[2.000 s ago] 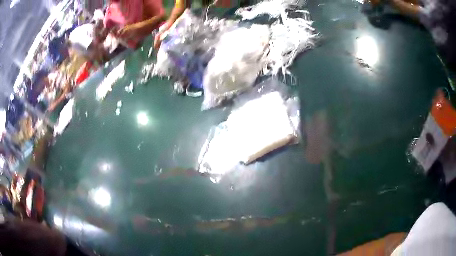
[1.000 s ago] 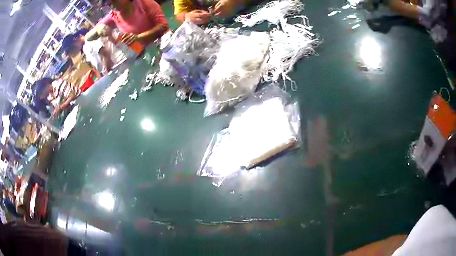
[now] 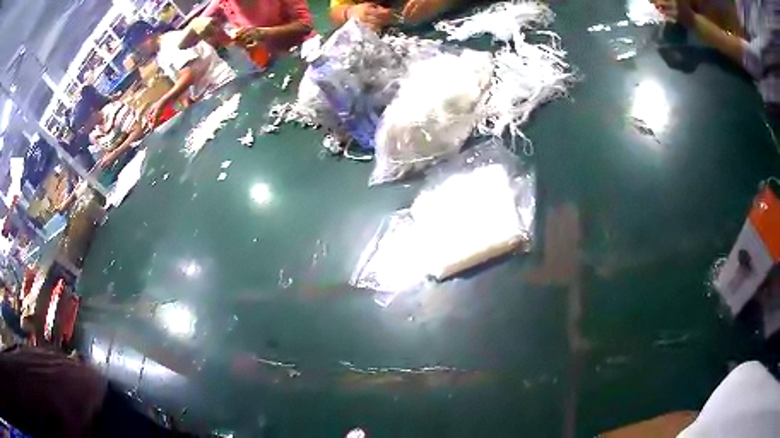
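A whitish stack of poly bags [image 3: 466,227] lies inside a crinkled clear outer bag on the dark green table [image 3: 428,342], in the middle. A white box with an orange top [image 3: 746,265], seemingly bagged, stands at the right edge, cut off by the picture. Neither of my hands can be made out. A strip of skin [image 3: 654,425] and a white shape [image 3: 742,409], perhaps an arm and sleeve, show at the bottom right. No fingers show there.
Bulging clear bags of white parts [image 3: 432,111] and tangled white cords [image 3: 526,77] lie at the far side. People's hands and arms are at the far edge. A dark brown shape [image 3: 51,393] is at the bottom left. A small pale thing [image 3: 355,434] touches the bottom edge.
The view has shifted a little, so the table things sit further right. A small pale thing has appeared at the bottom edge. The stack and bags lie unchanged on the table.
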